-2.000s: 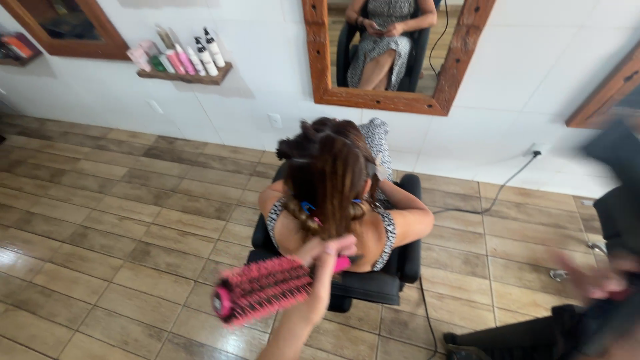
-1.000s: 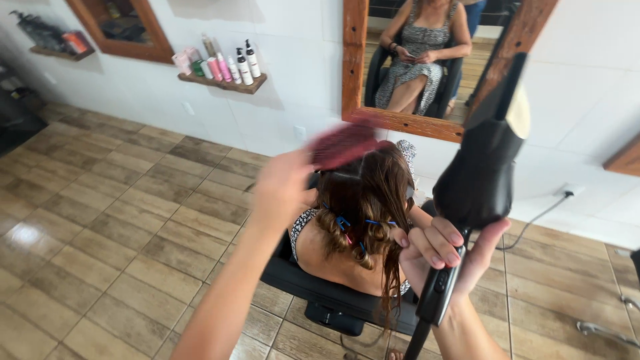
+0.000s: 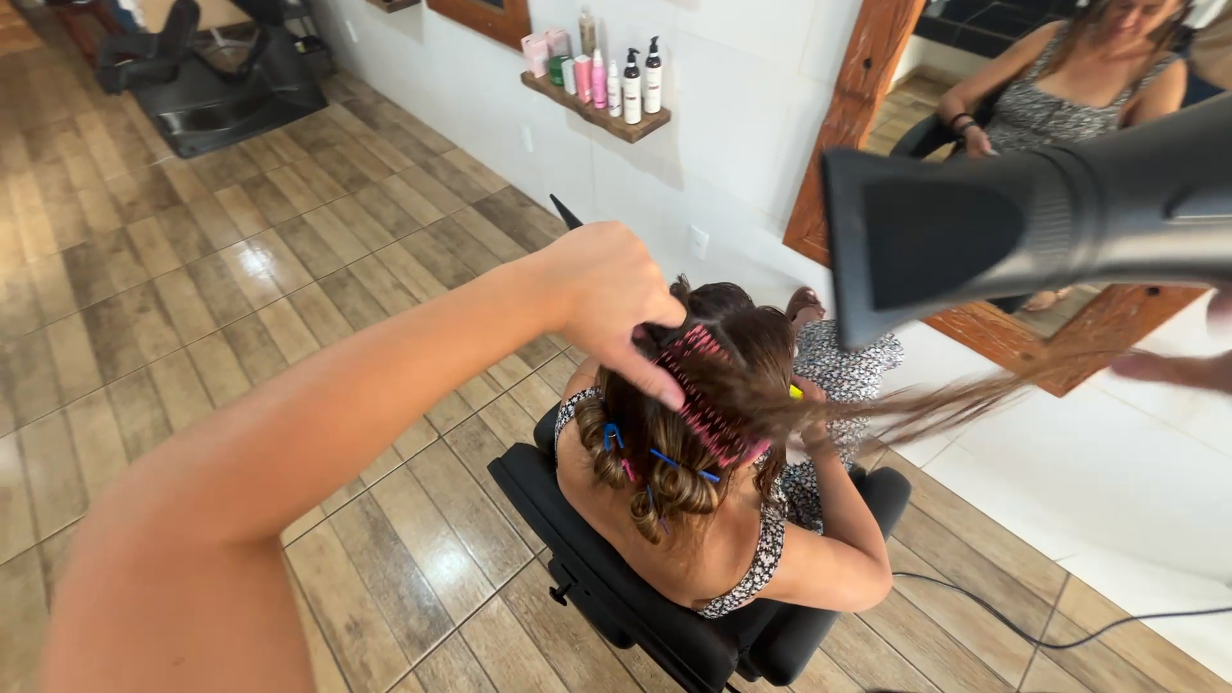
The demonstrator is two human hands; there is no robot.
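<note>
My left hand (image 3: 616,313) grips the handle end of a pink-bristled round hairbrush (image 3: 710,395), which lies against the hair on the seated person's head. A strand of brown hair (image 3: 924,409) runs from the brush to the right, toward my right hand (image 3: 1179,371), which is partly cut off at the frame's right edge. Above the strand, a black hair dryer (image 3: 1039,212) points its flat nozzle left; its handle is out of view, and so is most of the hand near it. Rolled curls held with blue and pink clips (image 3: 685,466) hang at the person's nape.
The person sits in a black salon chair (image 3: 664,616). Ahead stands a wood-framed mirror (image 3: 847,125) on the white wall, with a shelf of bottles (image 3: 597,106) to its left. A black cord (image 3: 1011,630) crosses the floor at right. A black chair base (image 3: 226,96) is at upper left.
The brush has gone from above the crown to the side of the head, with hair now drawn across it. The dryer, upright before, now lies sideways at the right. The view has moved closer.
</note>
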